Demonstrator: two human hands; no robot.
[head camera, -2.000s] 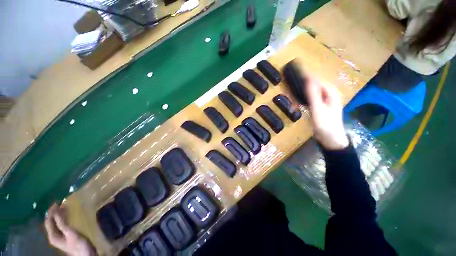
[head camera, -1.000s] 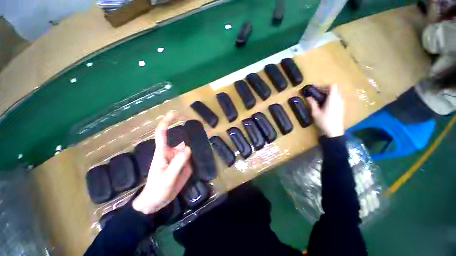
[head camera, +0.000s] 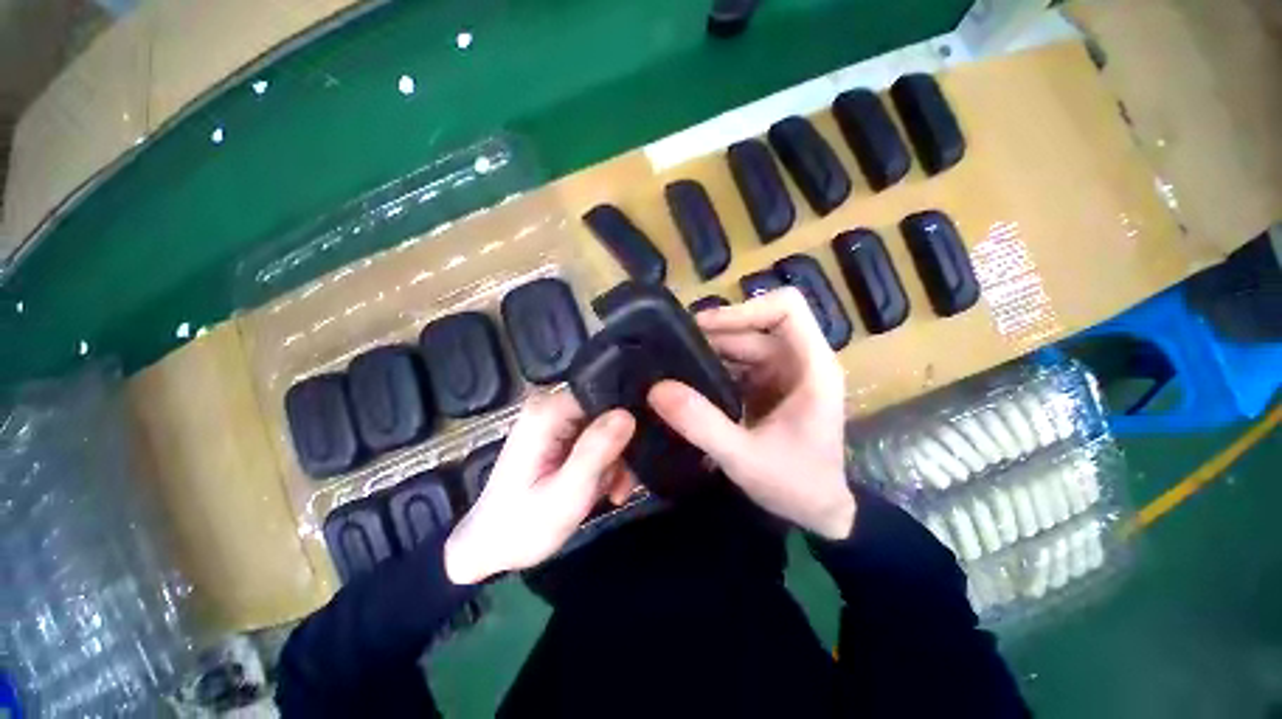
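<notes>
My left hand (head camera: 541, 485) and my right hand (head camera: 780, 414) meet in front of me, both gripping black housings (head camera: 654, 358). At least two dark pieces overlap there, with both thumbs on the near face; the exact count is hard to tell. To the left, the clear blister tray (head camera: 302, 295) bears a back row of black housings (head camera: 464, 363) and a front row partly hidden by my left hand. To the right, narrow black pieces (head camera: 759, 188) stand in two loose rows on the cardboard; my right hand covers part of the front row.
The green conveyor (head camera: 324, 155) runs behind the bench with a black piece (head camera: 728, 14) on it. Crinkled clear trays (head camera: 85, 520) lie far left. A tray of white parts (head camera: 984, 485) is lower right, by a blue stool (head camera: 1195, 365). Cardboard (head camera: 1054, 183) covers the bench.
My left hand has lifted from the tray and my right hand has come in from the right row. They now meet at the middle, holding black housings together. The view has shifted.
</notes>
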